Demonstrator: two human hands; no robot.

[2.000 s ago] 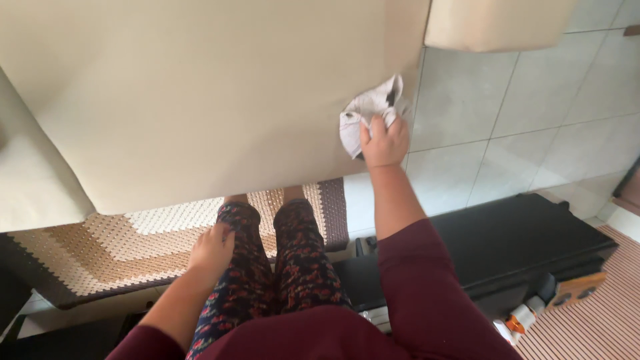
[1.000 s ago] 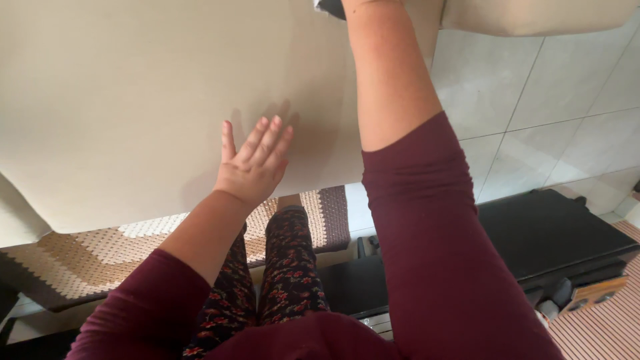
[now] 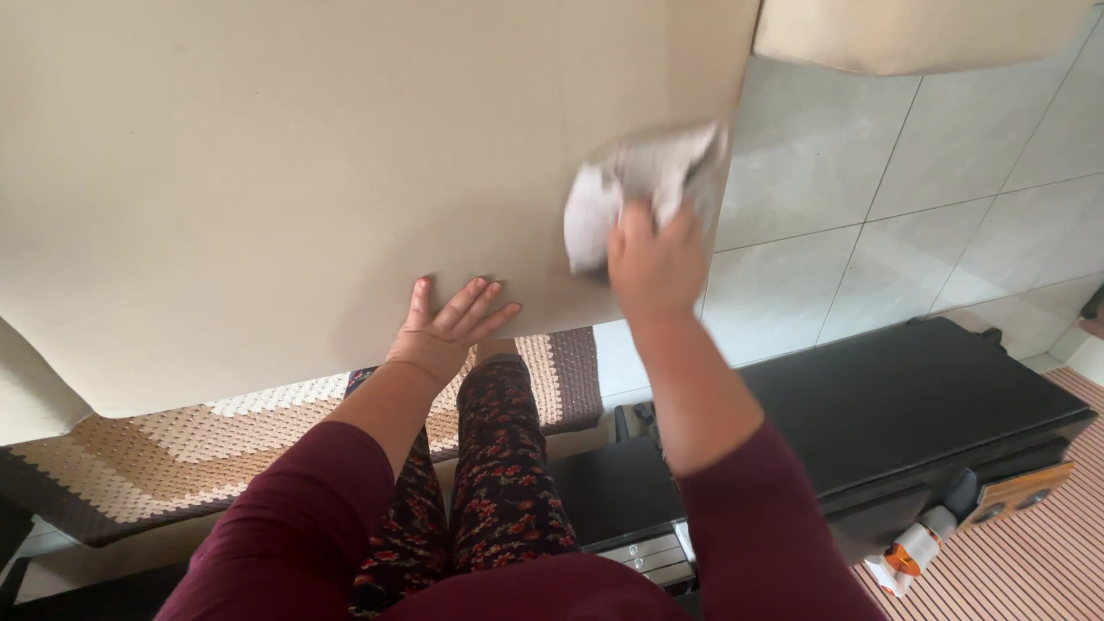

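Observation:
A wide beige sofa seat cushion (image 3: 345,172) fills the upper left of the head view. Near its right edge my right hand (image 3: 657,259) grips a crumpled whitish cloth (image 3: 595,207), slightly blurred, against the cushion. My left hand (image 3: 453,323) rests flat on the cushion by its front edge, fingers spread, holding nothing. The cloth lies to the right of and above my left hand.
Below the cushion lies a striped crocheted rug (image 3: 190,440). A long black bench-like piece (image 3: 906,397) stands at lower right, with small items beside it. Grey floor tiles (image 3: 802,190) extend on the right, under another beige cushion (image 3: 914,30).
My left hand has gone from my leg onto the cushion. My right hand reached far up along the cushion one second ago and has come back nearer with the cloth.

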